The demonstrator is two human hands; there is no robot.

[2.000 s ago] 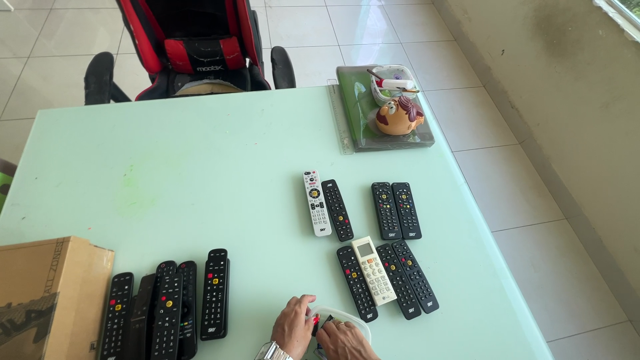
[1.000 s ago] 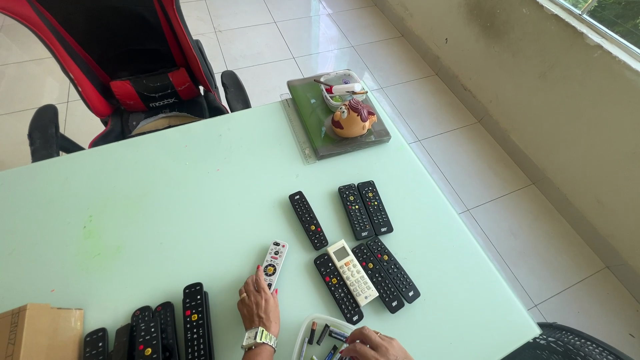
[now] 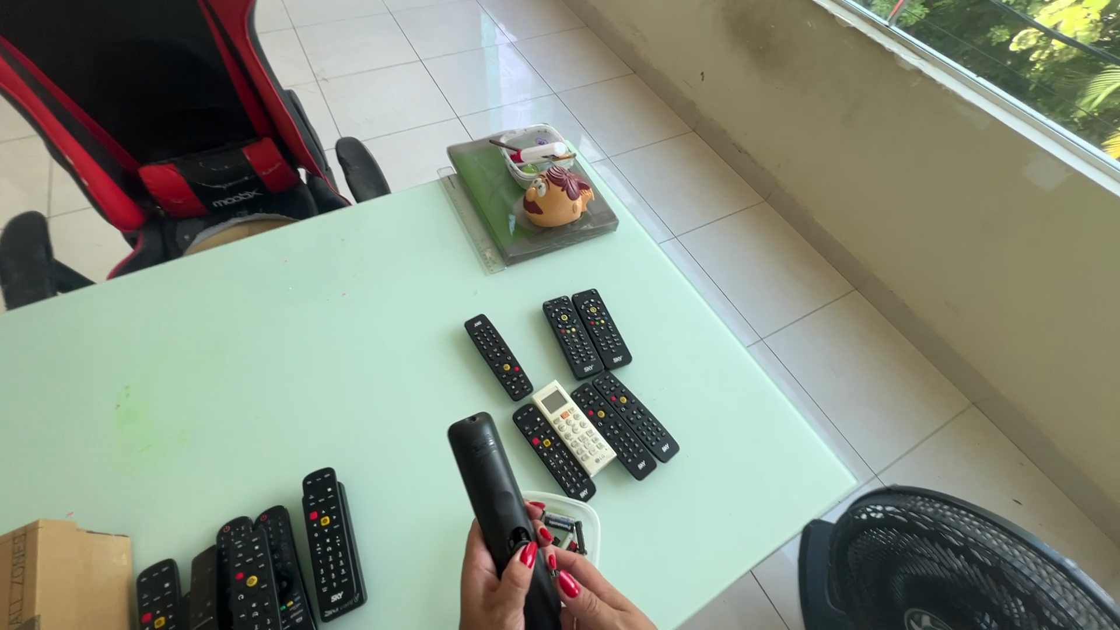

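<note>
A remote control (image 3: 490, 490) with its black back turned up is in my left hand (image 3: 492, 582), the thumb beside an opening in its lower back. My right hand (image 3: 599, 595) has its fingertips at that same opening; whether they pinch something small is unclear. Just behind and to the right of the hands, a white plastic tub (image 3: 588, 516) holds several batteries. Beyond it lie a cream remote control (image 3: 573, 427) with a small screen, a black remote control (image 3: 553, 451) against its left side, a pair of black remotes (image 3: 626, 420) to its right and a single black remote (image 3: 499, 357).
Two more black remotes (image 3: 586, 332) lie farther back. At lower left are several black remotes (image 3: 249, 569) beside a cardboard box (image 3: 66, 573). A green folder (image 3: 490, 201) carries a fish-like figurine (image 3: 556, 198) and a small basket (image 3: 529, 140). Around the glass table stand a red-black chair (image 3: 210, 175) and a black fan (image 3: 945, 560).
The white remote, under my left hand on the table a second ago, is gone from that spot. Both hands are now together at a raised remote, back up. The view has shifted right.
</note>
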